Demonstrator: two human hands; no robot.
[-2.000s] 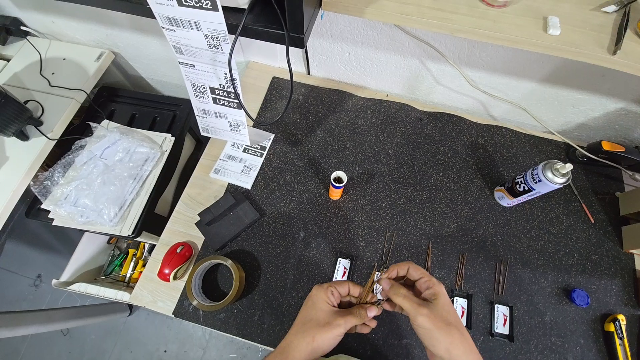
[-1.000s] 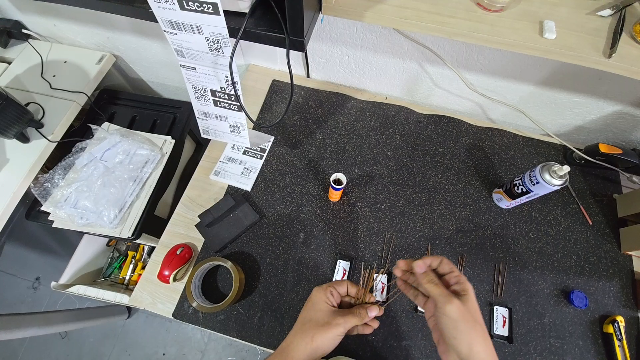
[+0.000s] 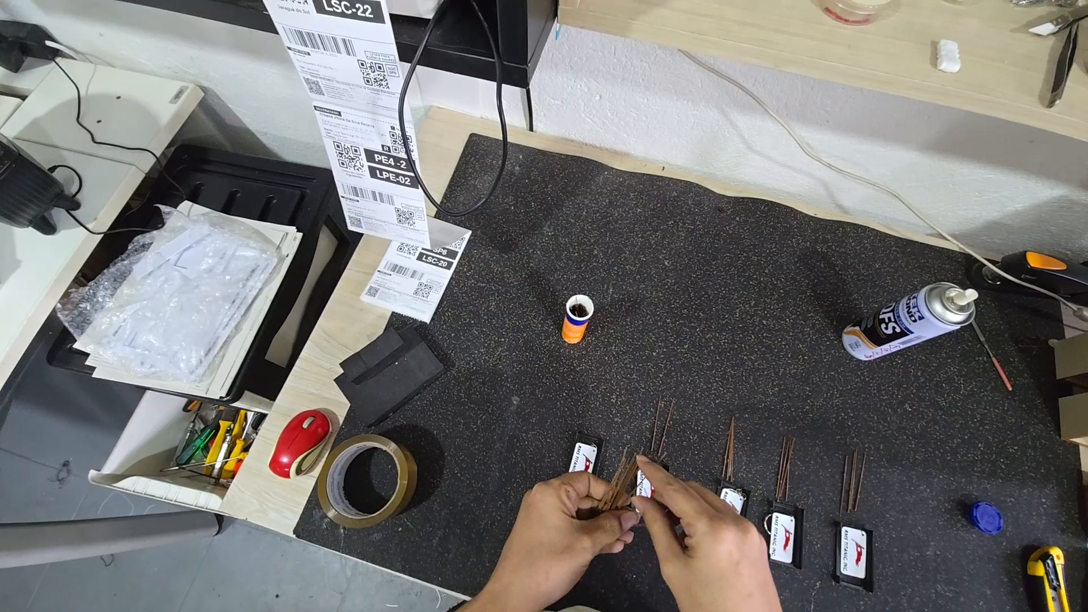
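Note:
My left hand [image 3: 565,531] holds a bundle of thin brown rods [image 3: 623,483] between thumb and fingers. Close against it, my right hand [image 3: 701,531] has its thumb and index fingertips at the bundle's right side; whether a rod is pinched there is hard to see. Several small black holders with white printed labels lie in a row on the dark mat, among them one at the right end [image 3: 852,554], one beside it [image 3: 784,535] and one at the left [image 3: 585,455]. Thin rods [image 3: 852,482] lie in small groups just above most of them. My hands partly cover the middle holders.
An orange and white tube [image 3: 575,320] stands mid-mat. Around it are a spray can [image 3: 909,321], a blue cap [image 3: 986,517], a yellow utility knife [image 3: 1048,578], a tape roll [image 3: 367,481], a red mouse [image 3: 300,443] and black flat pieces [image 3: 389,376]. A black cable [image 3: 503,110] hangs overhead.
My right hand has moved left, back to the bundle, after being apart from it one second ago. My left hand has kept its hold on the rods.

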